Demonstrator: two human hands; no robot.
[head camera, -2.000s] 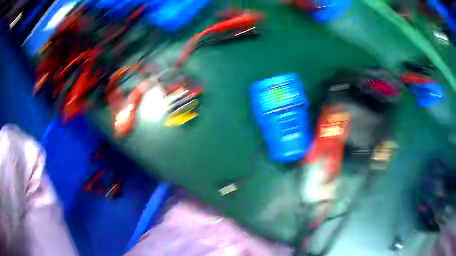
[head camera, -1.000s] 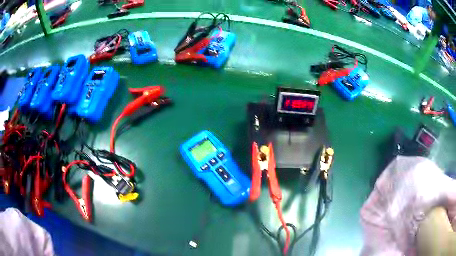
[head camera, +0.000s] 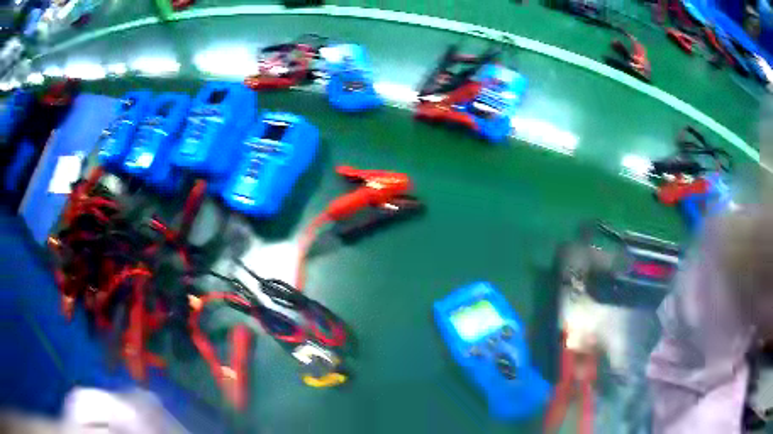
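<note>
A blue battery tester (head camera: 492, 349) with a lit pale screen lies face up on the green bench, left of the black test box (head camera: 606, 284). The box's voltage display (head camera: 649, 268) glows red but is blurred. A red clamp (head camera: 578, 373) is at the box's front; its grip on the post is too blurred to tell. My right hand (head camera: 753, 254) is a blur at the right edge above a pale pink sleeve, partly covering the box; its fingers and any hold cannot be made out. At the bottom left only a pale sleeve shows, my left hand being cut off.
Several blue testers (head camera: 269, 165) stand in a row at left, with tangled red and black leads (head camera: 110, 271) before them. A red clamp (head camera: 369, 193) lies mid-bench. A coiled lead has a yellow-based connector (head camera: 322, 371). More testers (head camera: 349, 78) lie along the back.
The view has swung left, so the bench things sit further right and are blurred. The right sleeve now reaches higher and overlaps the test box's right side. The left sleeve shows lower.
</note>
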